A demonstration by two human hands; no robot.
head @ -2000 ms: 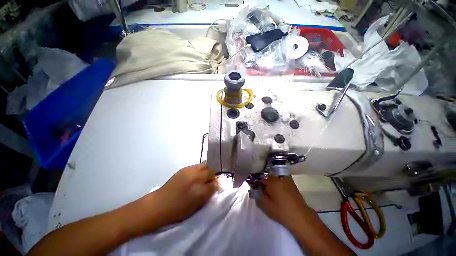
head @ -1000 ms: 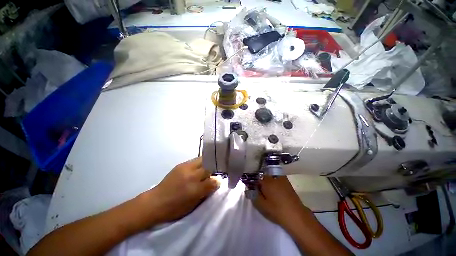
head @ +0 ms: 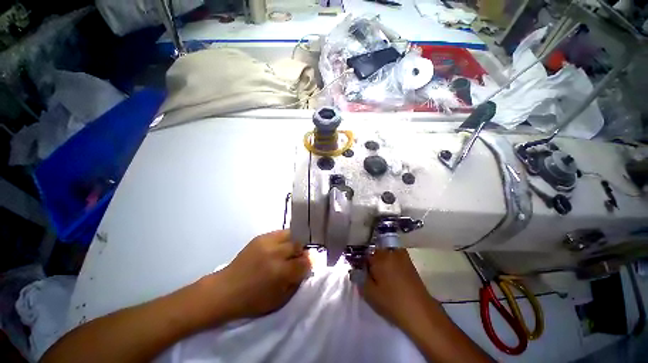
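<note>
The white garment piece (head: pixel 312 322) runs from my lap up to the lit needle area under the left end of the cream-white sewing machine head (head: pixel 440 191). My left hand (head: pixel 270 273) holds the fabric at the left of the needle area, fingertips close to the head. My right hand (head: pixel 387 280) is at the right of the needle area, its fingers partly hidden under the head and beside the small metal parts; it holds the fabric's right side. The needle and presser foot are lost in the lamp's glare and behind the head.
Scissors with red and yellow handles (head: pixel 510 312) lie right of my right hand. A blue bin (head: pixel 85 170) stands left of the table (head: pixel 177 191). A beige cloth (head: pixel 220 81) lies at the back left. A red basket (head: pixel 447 64) and plastic bag with a white cone (head: pixel 416 72) are behind the head.
My hands keep nearly the same places beside the needle area. The fabric folds between them have shifted slightly, and the camera view has moved a little.
</note>
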